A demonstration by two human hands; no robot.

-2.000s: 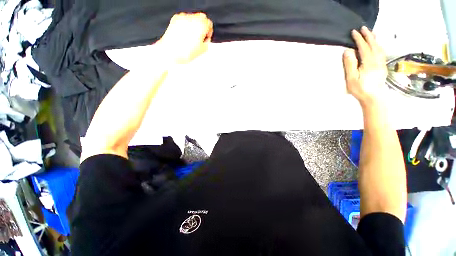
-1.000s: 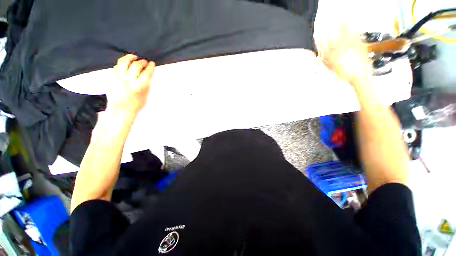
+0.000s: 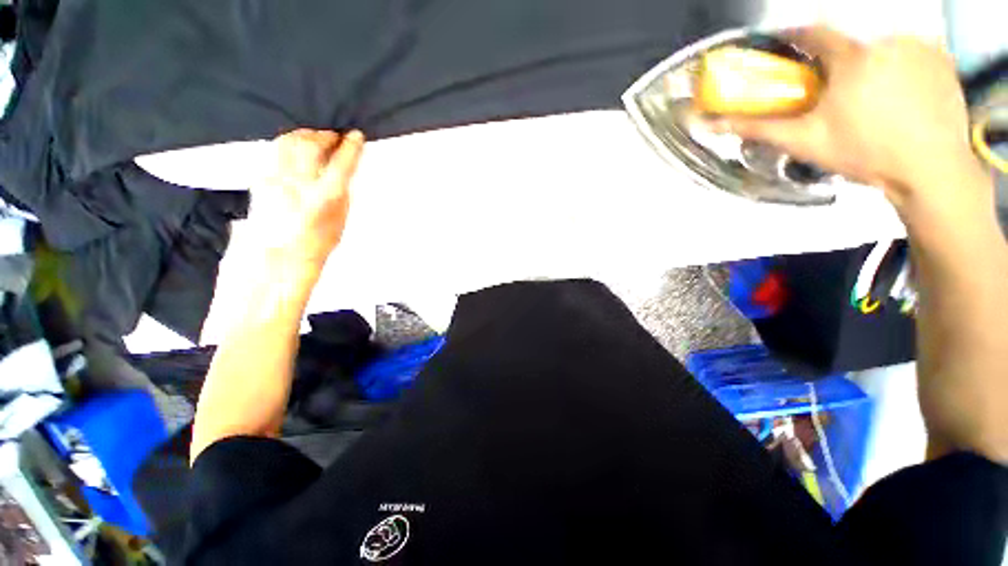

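A black garment (image 3: 486, 66) lies across the white pressing board (image 3: 486, 210), its edge running along the board. My left hand (image 3: 304, 182) pinches that edge at the left, and creases fan out from the fingertips. My right hand (image 3: 873, 105) holds the steam iron (image 3: 718, 122) by its orange handle. The iron's pointed silver tip faces left. Its front overlaps the garment's edge at the right, and its lower side is over the white board. I cannot tell if the sole presses down.
Crumpled black cloth (image 3: 199, 260) hangs at the board's left end. Blue crates stand below, at the left (image 3: 111, 453) and right (image 3: 763, 387). Pale cloth (image 3: 28, 381) is piled at the far left. A dark hose shows at the right rim.
My right hand has gone to the iron, gripped it and brought it left onto the garment's edge. My left hand has shifted left along the cloth and now pinches it.
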